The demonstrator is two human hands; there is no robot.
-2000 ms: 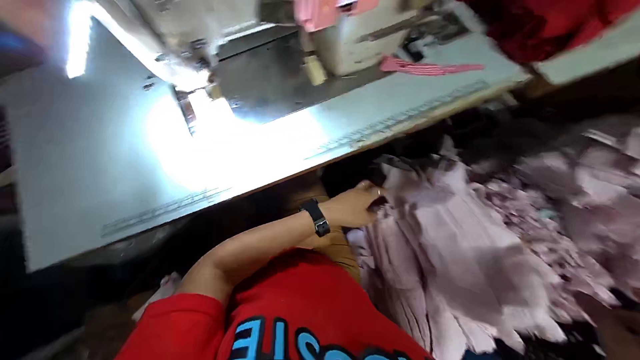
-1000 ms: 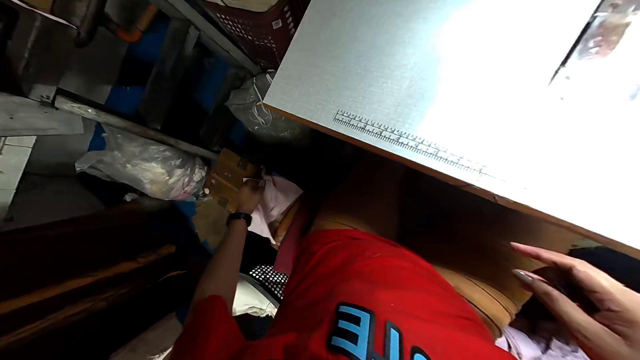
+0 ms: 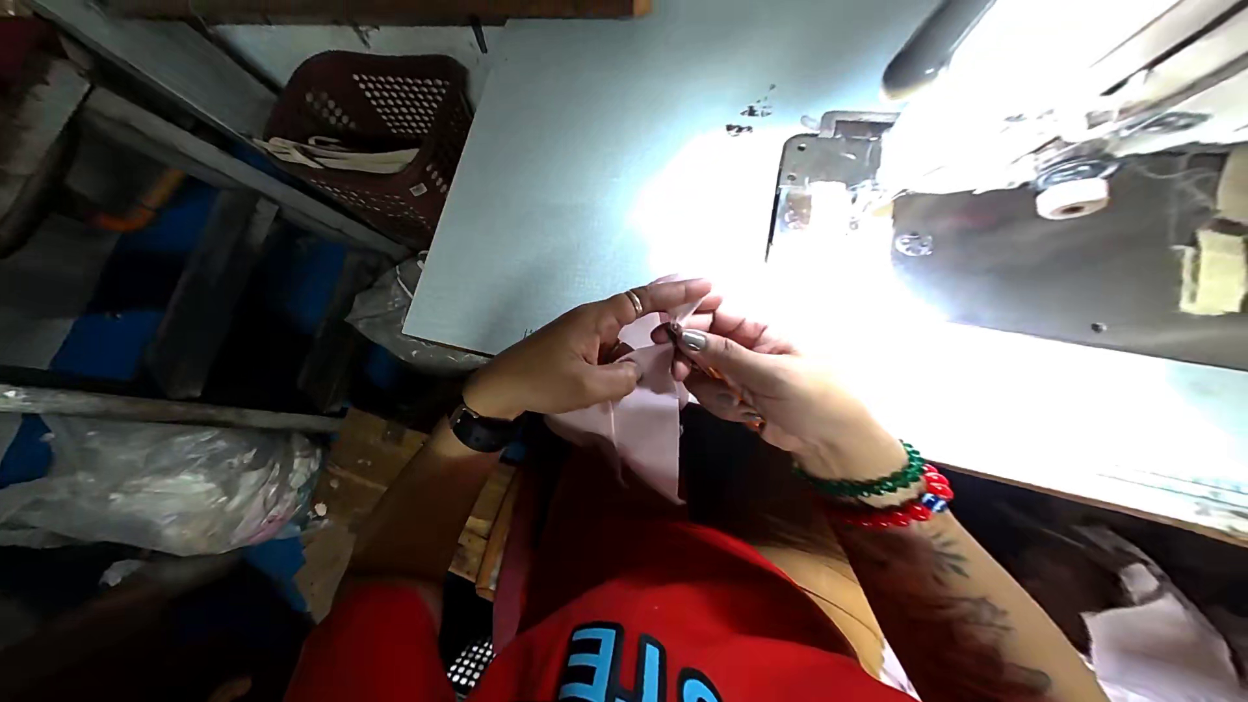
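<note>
A piece of pale pink fabric (image 3: 648,419) hangs between my two hands, over my lap and the front edge of the sewing table. My left hand (image 3: 585,356), with a ring and a black wristwatch (image 3: 482,429), holds the fabric from the left. On the other side my right hand (image 3: 751,375), with painted nails and green and red bead bracelets (image 3: 882,492), pinches the cloth together with a small dark item, perhaps a snipping tool, mostly hidden by the fingers. Beyond both hands the lamp-lit sewing machine (image 3: 1014,175) stands on the table.
The pale table top (image 3: 556,195) spreads in front of me. A maroon perforated plastic basket (image 3: 390,107) with cloth strips stands at its left. A clear plastic bag (image 3: 175,478) lies at the lower left. More pink fabric (image 3: 1155,624) lies at the lower right.
My left hand has come up from low on the left, and my right hand has moved in to meet it at the table edge. Both now hold pink fabric. The view has swung considerably.
</note>
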